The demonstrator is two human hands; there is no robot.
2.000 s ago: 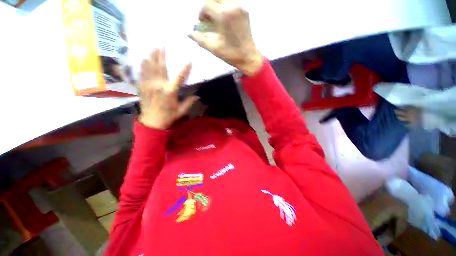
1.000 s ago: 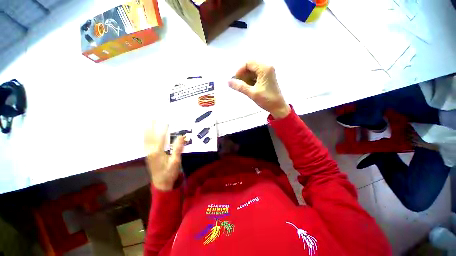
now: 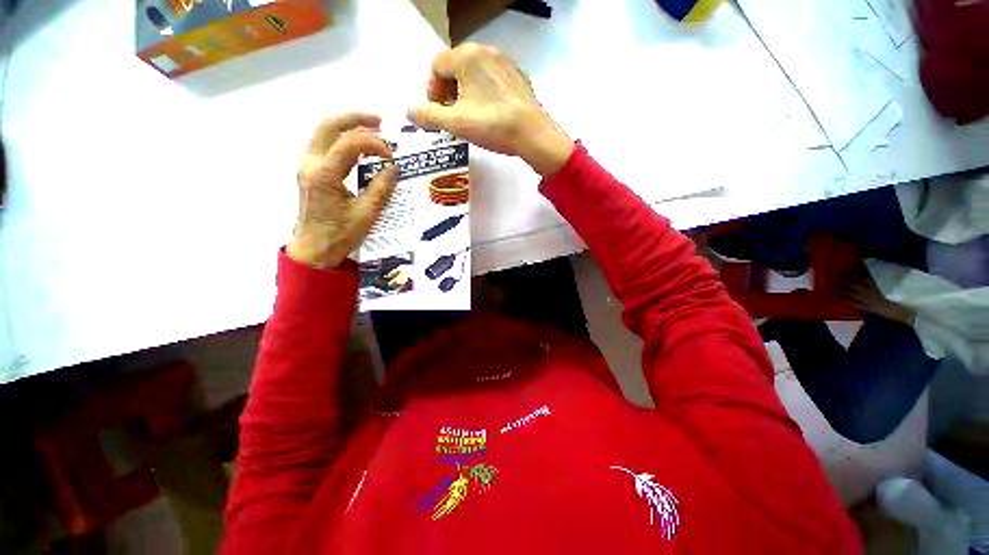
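A white-panelled retail box (image 3: pixel 418 239) with printed cable and plug pictures lies on the table in front of me. My left hand (image 3: pixel 342 184) is at its upper left side, fingers curled and apart, with the thumb over the panel; I see nothing held in it. My right hand (image 3: pixel 483 103) is just above the box's top end, fingers curled towards the thumb. Whether something small is inside the curled fingers cannot be seen. The box's top edge is partly blurred between the hands.
An orange and grey retail box (image 3: pixel 233 33) stands at the back left of the white table (image 3: pixel 141 217). A brown carton (image 3: pixel 466 16) and a blue and yellow object (image 3: pixel 691 9) are cut off at the top. A seated person's leg (image 3: pixel 889 379) is at the right.
My left hand has moved up along the box, from its lower left part towards its top. My right hand has come left, close to the box's top end. The view has shifted.
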